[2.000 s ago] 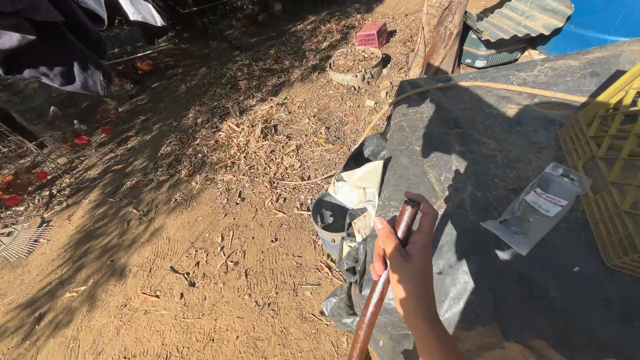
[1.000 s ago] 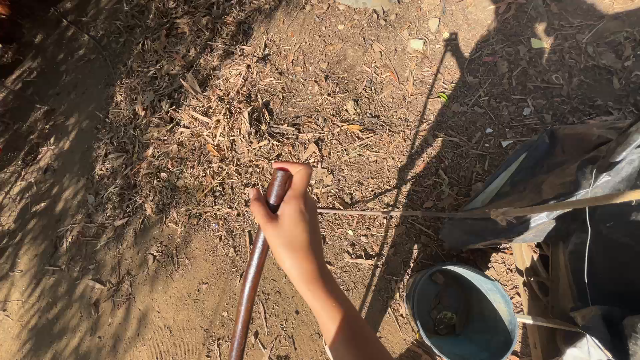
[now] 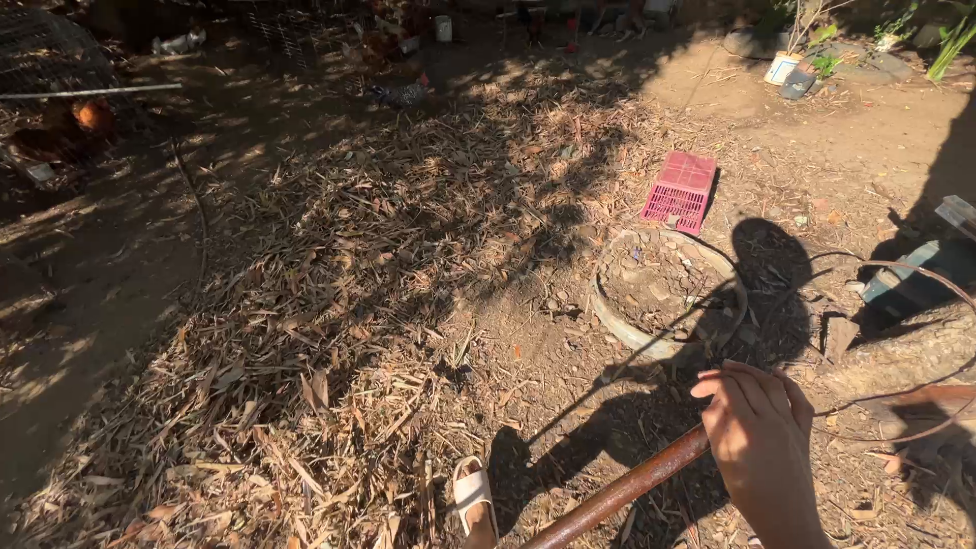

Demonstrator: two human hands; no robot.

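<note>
My right hand [image 3: 759, 435], at the lower right, is closed around the upper end of a brown wooden pole [image 3: 625, 488]. From the hand the pole slants down to the left and runs out of the bottom edge, so its far end is hidden. A wide heap of dry leaves and stalks [image 3: 366, 290] covers the ground to the left of the pole. My sandalled foot [image 3: 474, 496] stands at the heap's edge. My left hand is out of view.
Beyond my hand lie a round rim filled with soil [image 3: 633, 332] and a pink plastic crate [image 3: 680, 191]. A thin wire hoop [image 3: 915, 435] and a dark bucket [image 3: 907, 282] are at right. Chickens [image 3: 400, 93] and wire cages [image 3: 53, 46] stand in shade, with potted plants [image 3: 783, 67] farther back.
The view has swung from the tarp and buckets to the leaf heap and pink crate. My right hand keeps its hold on the pole, which now tilts more toward level.
</note>
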